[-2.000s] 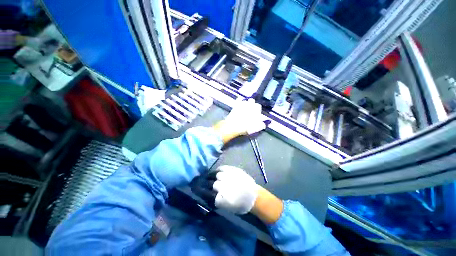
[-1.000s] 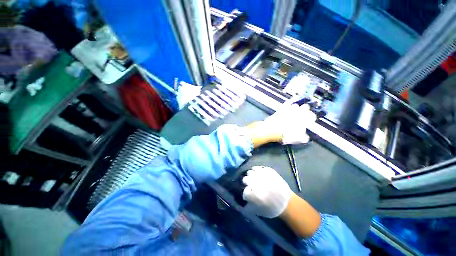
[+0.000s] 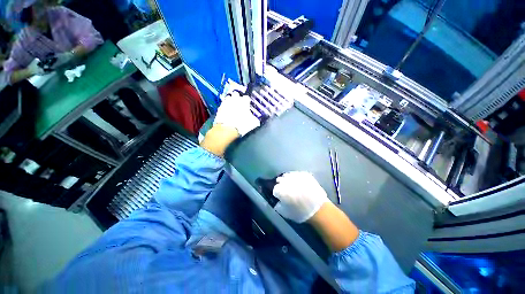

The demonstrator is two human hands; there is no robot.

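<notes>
My left hand (image 3: 237, 113), in a white glove, is at the left end of the comb-like row of silvery parts (image 3: 275, 103) by the frame post. Its fingertips are partly hidden, and I cannot tell whether they grip anything. My right hand (image 3: 300, 196), also white-gloved, is closed on a black part (image 3: 267, 187) near the bench's front edge. Most of that part is hidden by the fist. Thin dark tweezers (image 3: 335, 177) lie on the grey-green bench (image 3: 380, 212), to the right of my right hand.
The machine fixture (image 3: 374, 109) lies behind the pale front rail (image 3: 368, 150). A blue panel (image 3: 198, 43) and frame post stand at the bench's left end. A black tray of silvery rows (image 3: 151, 175) is low at left. A person (image 3: 54, 34) sits at a green table (image 3: 80, 95).
My left hand has moved left from the fixture and rail to the silvery row. My right hand still holds the black part. A dark machine block has shifted right, uncovering the fixture. The view has turned left.
</notes>
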